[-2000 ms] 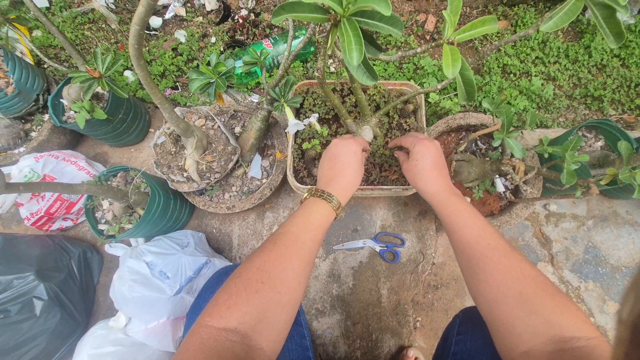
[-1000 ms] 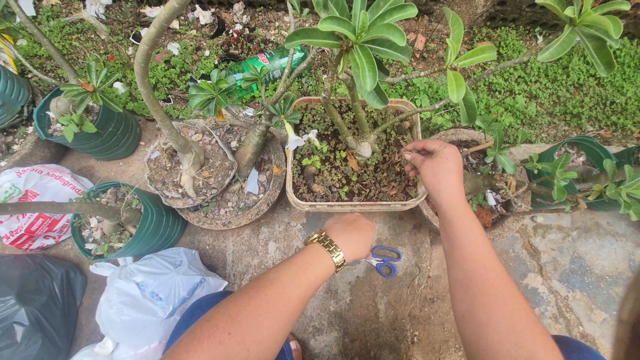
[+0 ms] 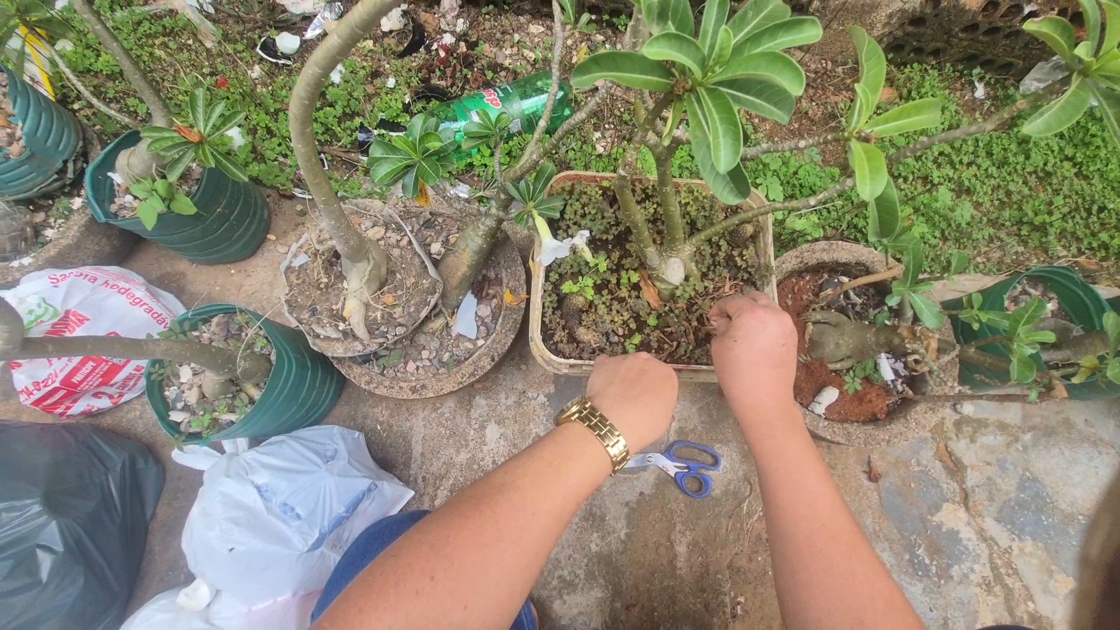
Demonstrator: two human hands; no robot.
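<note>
A rectangular cream planter [image 3: 537, 337] holds a desert rose plant [image 3: 672, 268] with thick cut stems, and small weeds cover its soil. My right hand [image 3: 754, 337] is at the planter's front right corner, its fingertips down at the soil and weeds; whether they pinch anything is hidden. My left hand [image 3: 633, 394], with a gold watch at the wrist, rests by the planter's front rim, fingers curled under and out of sight. Blue-handled scissors [image 3: 691, 468] lie on the concrete just below that hand, their blades partly covered by the wrist.
Round pots [image 3: 437, 376] with thick-stemmed plants stand left, and a stone-like pot [image 3: 919, 411] right. Green pots [image 3: 306, 376], a white plastic bag [image 3: 289, 507] and a dark bag [image 3: 70, 516] sit at far left. A green plastic bottle [image 3: 516, 109] lies behind. Branches [image 3: 805, 199] reach over the right side.
My left hand was in the planter's middle two seconds ago and has since come out to its front edge. My right hand has moved from the right rim to the soil at the front right corner.
</note>
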